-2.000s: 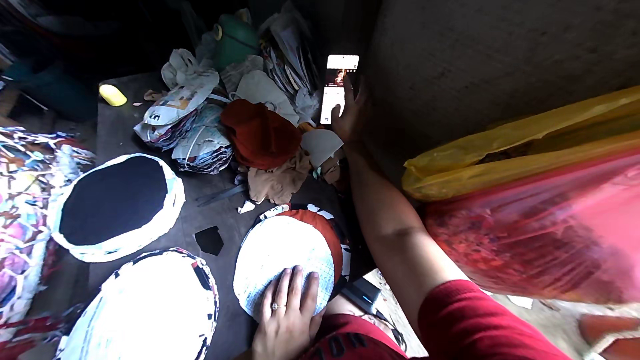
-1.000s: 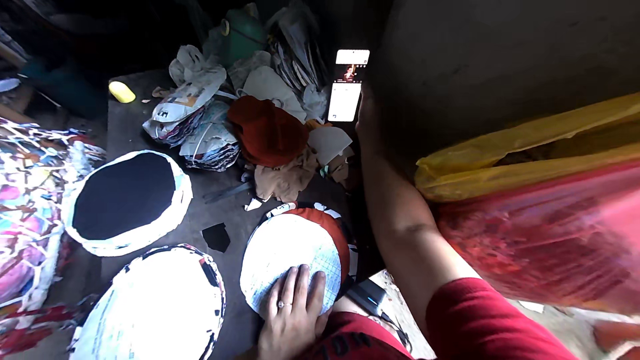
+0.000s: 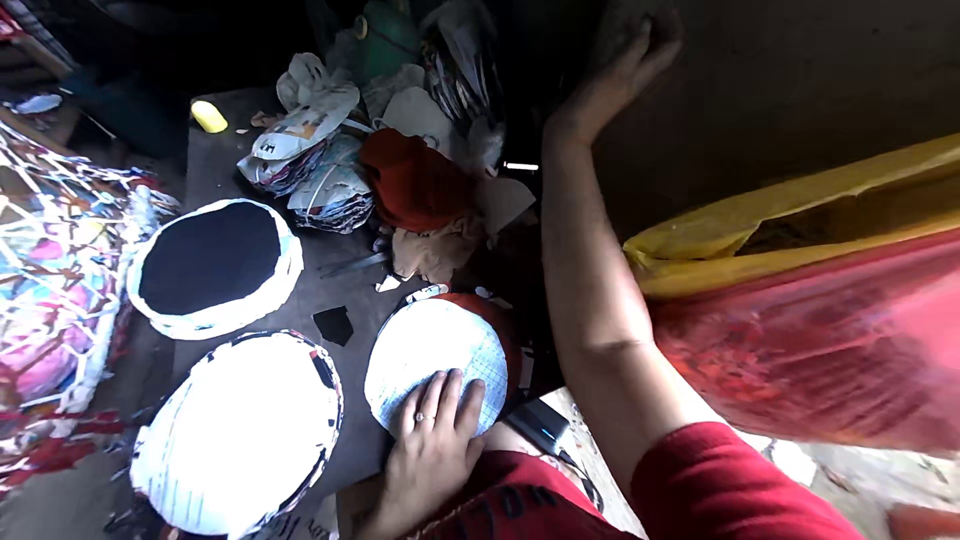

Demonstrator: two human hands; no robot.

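My left hand [image 3: 439, 427], with a ring on one finger, lies flat with its fingers apart on a round white sheet [image 3: 431, 360]. Beneath that sheet is a reddish-brown round piece with a patterned edge. My right hand [image 3: 649, 52] is raised at the top, near the dark wall, its fingers partly bent and nothing seen in them. Below it a thin bright strip [image 3: 521, 166] shows beside my forearm. To the left lie a black disc with a white rim [image 3: 214, 259] and a large white oval piece [image 3: 240, 435]. A small black scrap [image 3: 334, 325] is between these pieces.
Bundled stacks of cut pieces [image 3: 330, 187], rust-red cloth [image 3: 416, 180] and a green container [image 3: 386, 41] crowd the table's back. A yellow object [image 3: 208, 117] sits at its far corner. White netting [image 3: 67, 300] stands left; a red plastic bag [image 3: 817, 337] with yellow edging hangs right.
My right hand has moved up from beside the lit phone. The phone's screen, facing me before, no longer shows; only a thin bright strip is there. My left hand stays on the white sheet.
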